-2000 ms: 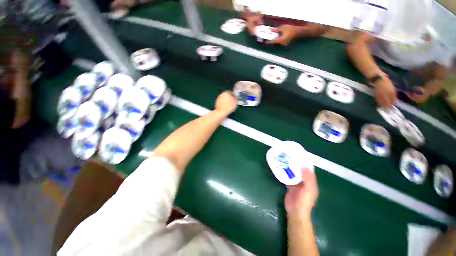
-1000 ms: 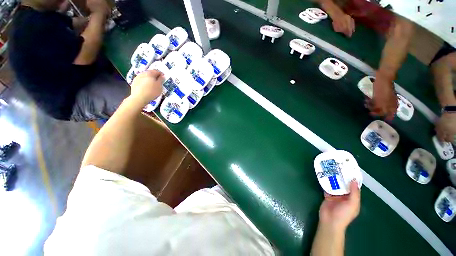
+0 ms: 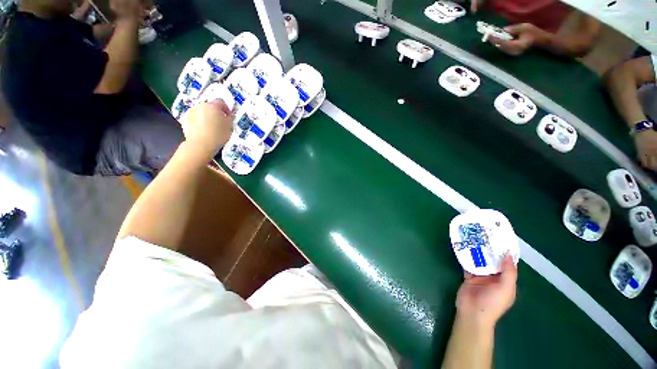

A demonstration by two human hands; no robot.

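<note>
My right hand [image 3: 488, 288] holds a white open unit [image 3: 481, 241] by its lower edge, with its blue and dark board facing up, above the green bench near the pale rail. My left hand [image 3: 207, 124] is at the left side of a pile of similar open units [image 3: 277, 99], its fingers over one white unit [image 3: 217, 94] that they partly cover. Whether the fingers grip that unit or only rest on it cannot be told.
White front covers [image 3: 515, 107] lie on the dark green belt [image 3: 432, 137] past the pale rail [image 3: 403, 160]. Open units [image 3: 586, 215] lie at the right. A metal post [image 3: 274, 32] stands behind the pile. A person in black sits at left; other people's hands work opposite.
My left hand moved from the belt to the pile at left and has stayed there. My right hand still holds its unit. Covers and units on the belt have shifted; a hand opposite has withdrawn.
</note>
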